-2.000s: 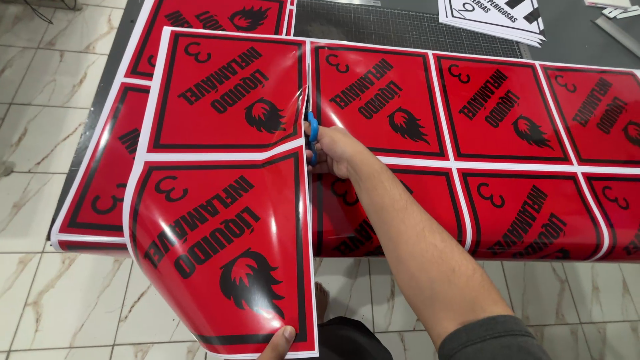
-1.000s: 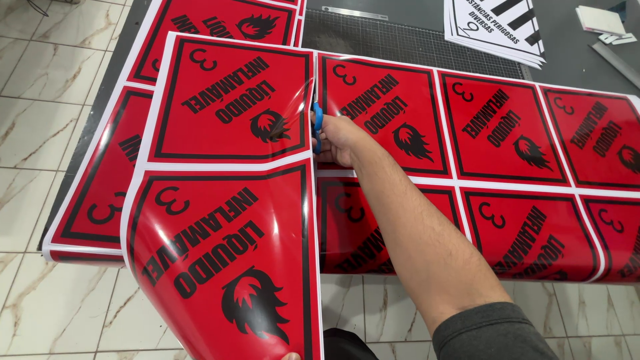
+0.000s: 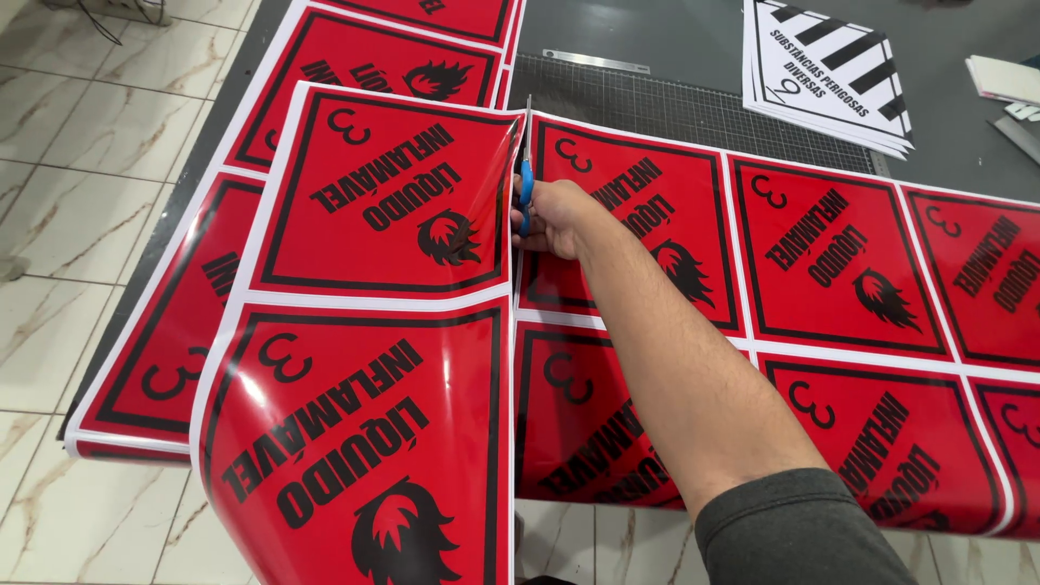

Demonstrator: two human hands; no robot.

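My right hand (image 3: pixel 552 218) is closed on the blue handles of a pair of scissors (image 3: pixel 526 175), whose blades point away from me at the far edge of a red printed sheet. To their left lies a strip of two red flammable-liquid hazard labels (image 3: pixel 357 296), bent and curling down at its near end. To the right, the rest of the sheet (image 3: pixel 845 252) carries several more such labels, partly under my right forearm. A slit runs between strip and sheet. My left hand is outside the frame.
Another red label sheet (image 3: pixel 213 260) lies under the strip at the left. Beyond are a gridded cutting mat (image 3: pixel 674 101), a metal ruler (image 3: pixel 595 61), a stack of white striped labels (image 3: pixel 829 77) and white pieces (image 3: pixel 1003 79). The dark table edge borders a tiled floor (image 3: pixel 97 179).
The scissors and my right hand have moved away from me along the slit to the sheet's far edge. My left hand, earlier at the strip's near end, has gone out of view.
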